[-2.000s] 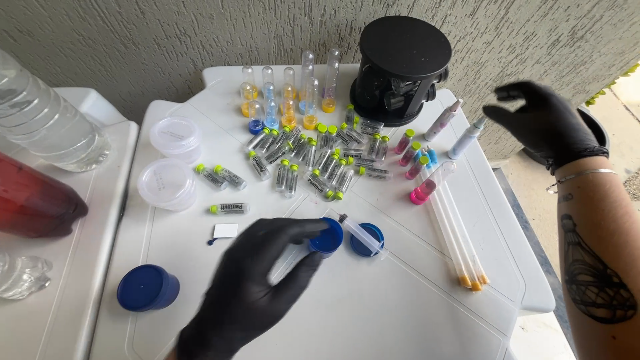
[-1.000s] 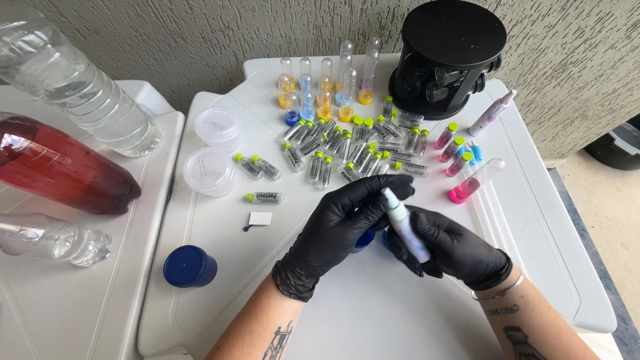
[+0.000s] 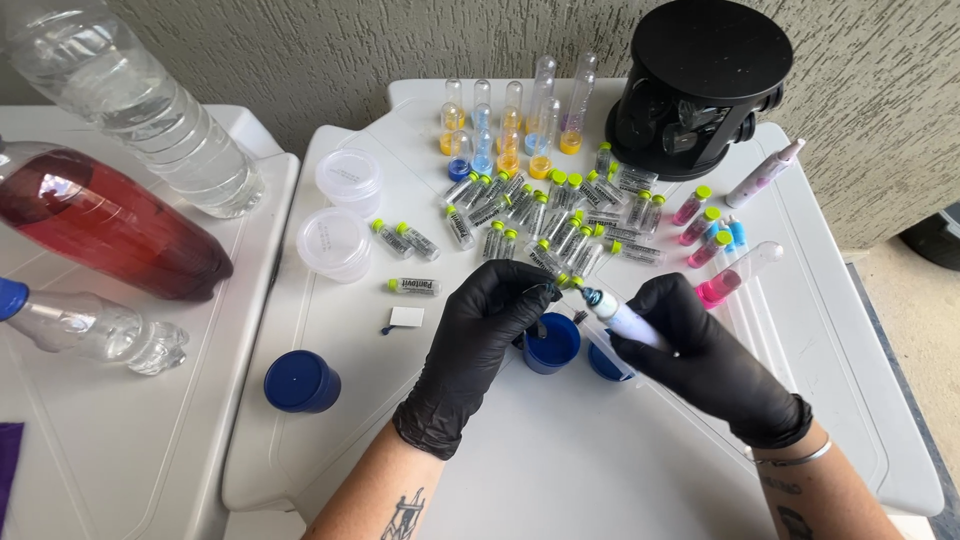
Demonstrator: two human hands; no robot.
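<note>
Both hands wear black gloves. My right hand [image 3: 694, 349] grips a pale purple-white tube [image 3: 630, 319], its dark, wet-looking nozzle pointing up and left. My left hand [image 3: 487, 330] pinches a small thing at its fingertips, perhaps the tube's cap; the fingers hide most of it. Just below the fingertips stands an open blue plastic jar [image 3: 552, 341]. A second blue round container [image 3: 606, 360] lies partly under the right hand, with a clear plastic piece across it. Beyond the hands lies a pile of small clear vials with lime-green caps [image 3: 536, 217].
Clear tubes with coloured caps [image 3: 510, 135] stand at the back, beside a black round rack [image 3: 705, 90]. Pink-filled vials [image 3: 701, 247] and another tube [image 3: 765, 174] are at right. Lidded plastic cups [image 3: 335, 244], a closed blue jar [image 3: 302, 381] and bottles [image 3: 112, 217] are at left.
My right hand has come from the right side, where a similar tube stood, to the middle. The tube's nozzle shows dark now, and the hands have moved slightly apart.
</note>
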